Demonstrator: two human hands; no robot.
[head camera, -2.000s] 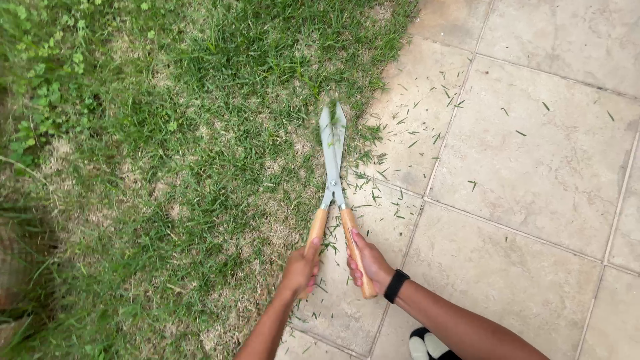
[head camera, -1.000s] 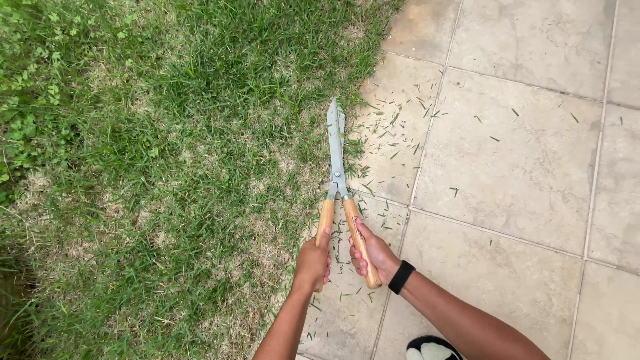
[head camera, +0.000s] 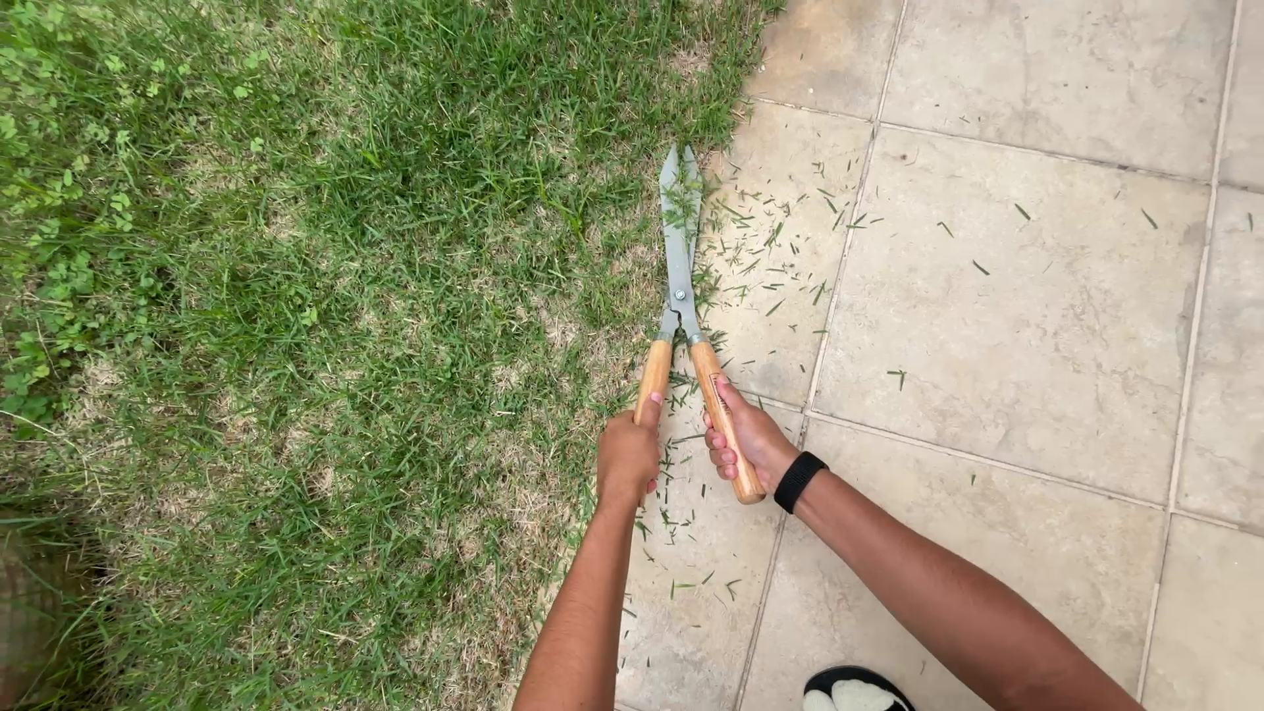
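Observation:
A pair of hedge shears (head camera: 679, 252) with metal blades and wooden handles lies along the edge between the grass and the tiles, tips pointing away from me. My left hand (head camera: 629, 456) is closed around the left handle. The right handle is held by my right hand (head camera: 748, 437), with a black band on that wrist. The blades almost fully overlap, and cut grass blades (head camera: 681, 197) rest on them. The lawn grass (head camera: 583, 188) reaches the blades on the left, and its cut edge runs up past the tips.
Beige stone tiles (head camera: 1017, 286) with pale joints cover the right side, strewn with grass clippings (head camera: 780, 237). Leafy weeds (head camera: 69, 276) grow at the far left. A rounded brown object (head camera: 35, 612) stands at the lower left. A foot in a black sandal (head camera: 859, 688) shows at the bottom.
Both hands have kept hold of the shears. The blades, spread slightly two seconds ago, now overlap more. Cut grass lies on them that one second ago did not show there.

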